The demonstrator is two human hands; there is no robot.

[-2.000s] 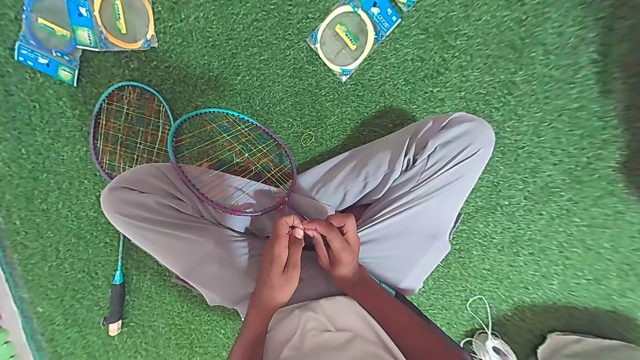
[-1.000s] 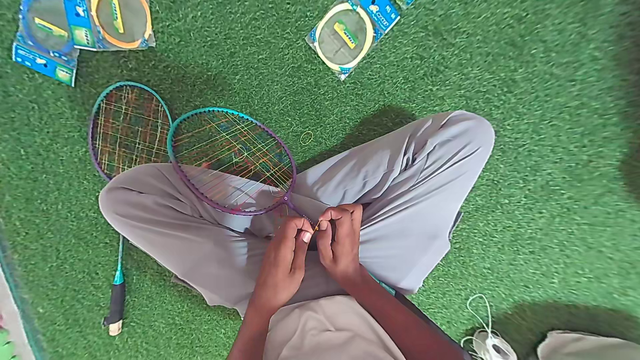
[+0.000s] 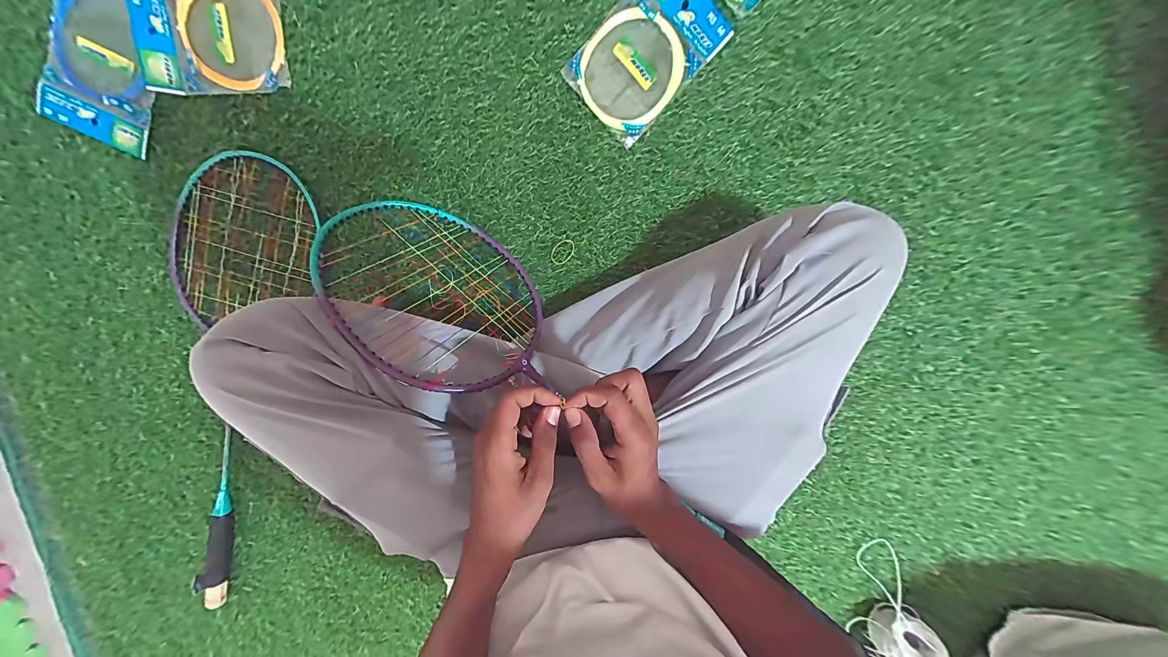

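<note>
A badminton racket with a teal and purple frame (image 3: 427, 385) rests over my thigh, its head tilted up and to the left and its shaft running down behind my hands. My left hand (image 3: 518, 447) and my right hand (image 3: 616, 433) meet fingertip to fingertip beside that shaft. Both pinch a tiny yellowish piece (image 3: 562, 402), too small to identify. Multicoloured strings cross the racket head, some of them looking loose. Under its left edge lies a second racket (image 3: 173, 246), partly beneath my knee, with a black grip (image 3: 217, 547).
Packaged string coils lie on the green turf: a blue one (image 3: 68, 68) and an orange one (image 3: 185, 41) at upper left, a pale yellow one (image 3: 683, 55) at top. A small yellow loop (image 3: 563, 252) lies near my leg. White cord (image 3: 899, 630) and a grey cloth (image 3: 1077, 634) are at lower right.
My fingertips have shifted slightly and stay close together over the tiny piece. The rackets and the packages have not plainly moved.
</note>
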